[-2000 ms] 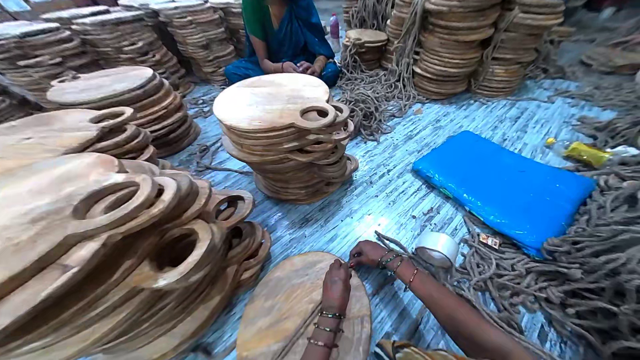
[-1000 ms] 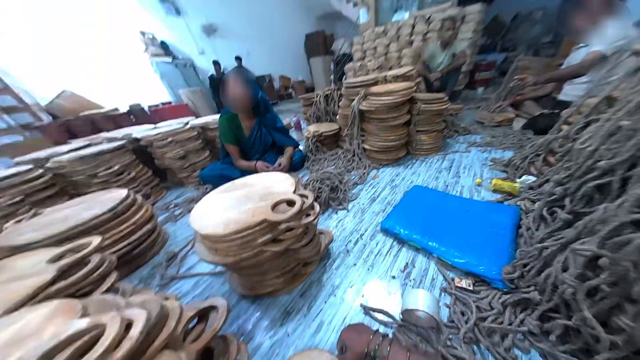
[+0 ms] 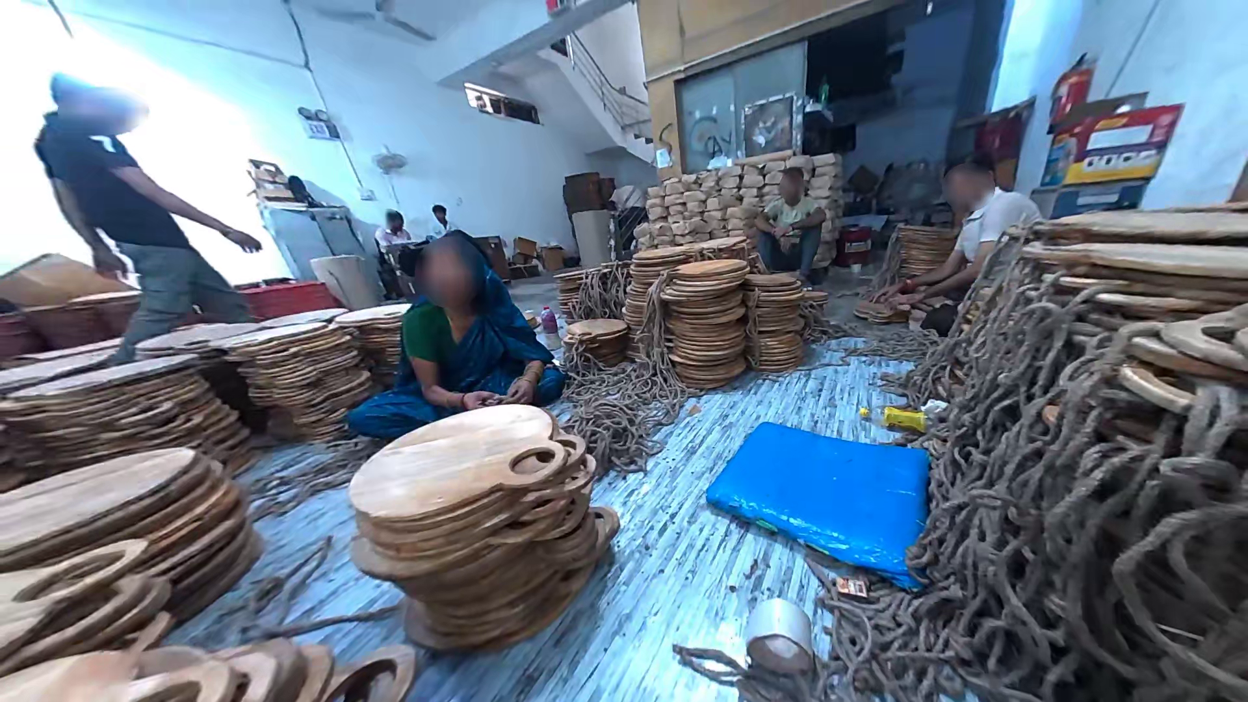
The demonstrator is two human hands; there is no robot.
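Neither of my hands shows in the head view now, so what they hold or touch is hidden. In the middle foreground rises a stack of round wooden boards (image 3: 458, 468) with ring-shaped handles. At the bottom edge, right of centre, a roll of tape (image 3: 779, 636) lies beside loose grey rope (image 3: 877, 643). A flat blue plastic-wrapped package (image 3: 824, 495) rests on the floor behind the tape. The rope continues into a large tangled heap (image 3: 1053, 468) on the right, draped over more wooden boards (image 3: 1150, 255).
More board stacks (image 3: 117, 409) line the left side, and rope-draped stacks (image 3: 704, 322) stand farther back. A seated person in a blue garment (image 3: 487, 341) is behind the central stack. Another person (image 3: 136, 205) is on their feet at far left. A yellow bottle (image 3: 902, 419) lies near the rope.
The view has tilted up strongly. Two seconds ago both my hands were over a round board at the bottom; both have left the frame. A person on foot now shows at far left.
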